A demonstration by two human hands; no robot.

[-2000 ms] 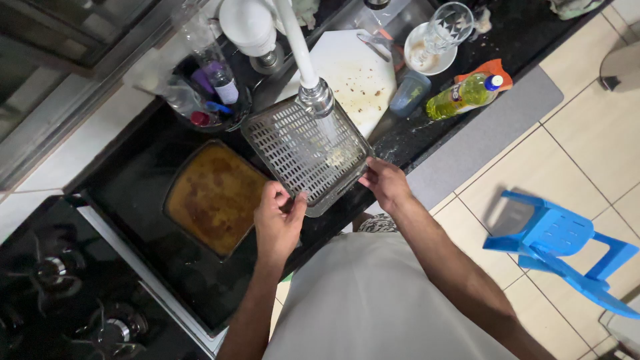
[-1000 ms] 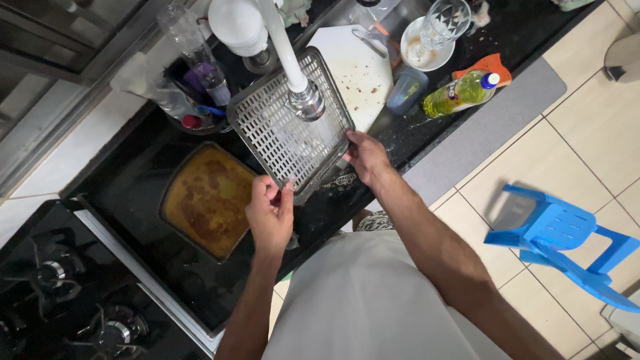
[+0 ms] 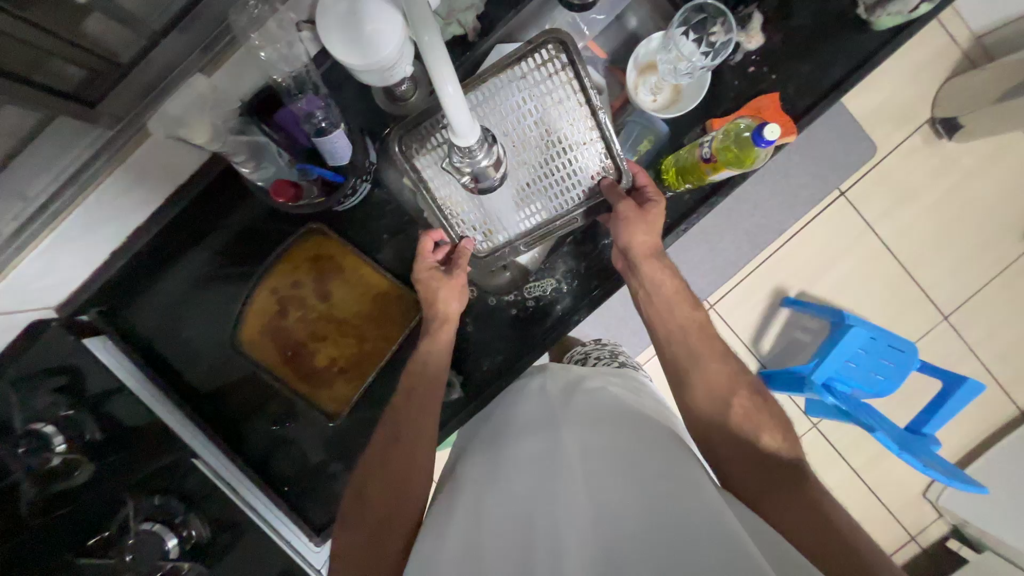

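A slotted metal rack [image 3: 544,136] with a raised rim is held over the sink, beneath the white faucet [image 3: 442,72] and its metal spray head. My left hand [image 3: 442,276] pinches the rack's lower left corner between thumb and fingers. At its lower right corner, my right hand [image 3: 636,212] grips the rim, thumb on top. Water appears to run from the faucet onto the slots. Left of my left hand, a rectangular pan [image 3: 328,320] filled with brownish-yellow liquid stands on the black counter.
Yellow-green detergent bottle [image 3: 720,154], orange cloth [image 3: 772,112], white bowl [image 3: 668,96] and glass [image 3: 698,40] stand right of the rack. A container of bottles [image 3: 356,172] is at upper left, a gas stove burner [image 3: 152,544] at lower left. A blue plastic chair [image 3: 868,368] is on the tiled floor.
Both hands have moved the rack up and away from my body, and the faucet head is now over its lower left part. The white cutting board seen earlier is now mostly covered by the rack.
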